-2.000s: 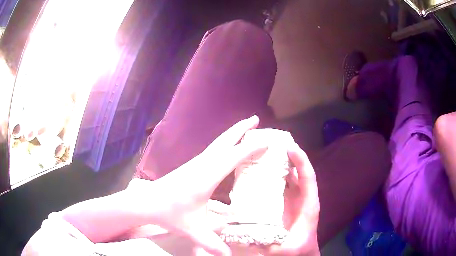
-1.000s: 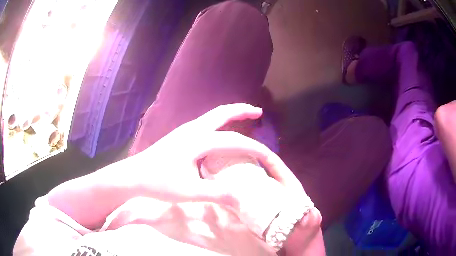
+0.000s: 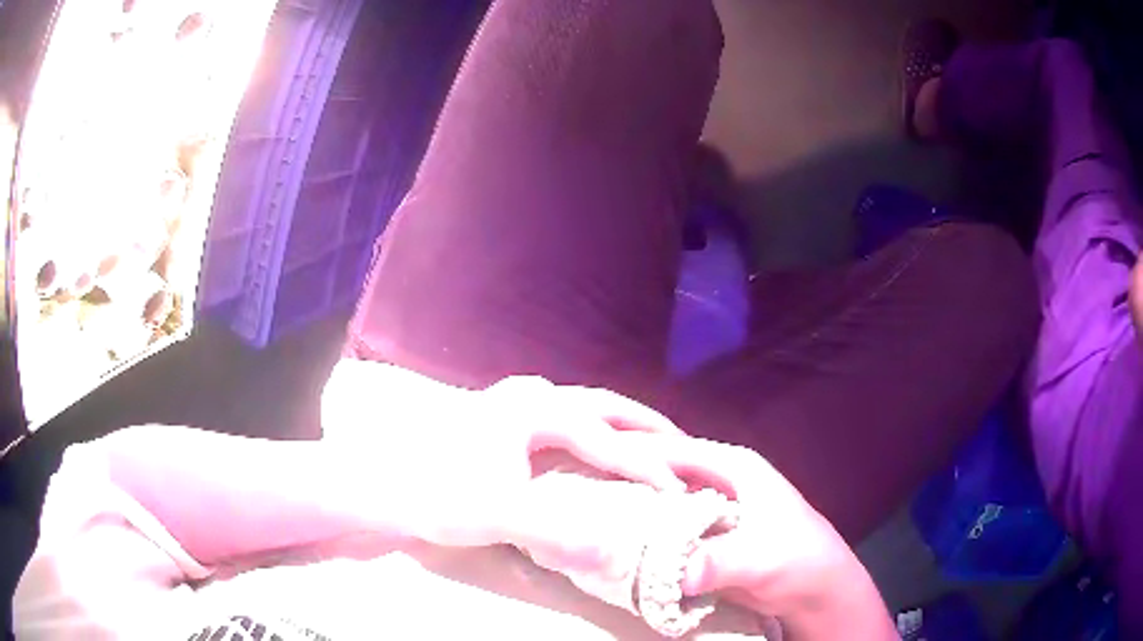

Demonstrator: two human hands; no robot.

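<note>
A pale cylindrical workpiece (image 3: 583,532) with a knobbly end ring (image 3: 667,579) lies sideways between my hands at the lower middle, low above my lap. My left hand (image 3: 501,438) comes from the left and lies over the piece, its fingers reaching toward the ring. My right hand (image 3: 783,538) comes from the lower right, its fingers closed on the knobbly end. Both hands and the piece are strongly overexposed, so the edges between the fingers and the piece are partly lost. The hole of the piece is not visible.
A glaring lit tray (image 3: 113,163) with small pale pieces stands at the left. A blue-violet ribbed crate (image 3: 282,175) is beside it. A person's purple-clothed leg (image 3: 1090,288) is at the right. Blue plastic (image 3: 990,501) lies at the lower right.
The piece has turned from upright to sideways, and its knobbly end now points right. Both hands have moved lower and closer together over it. The view has shifted slightly.
</note>
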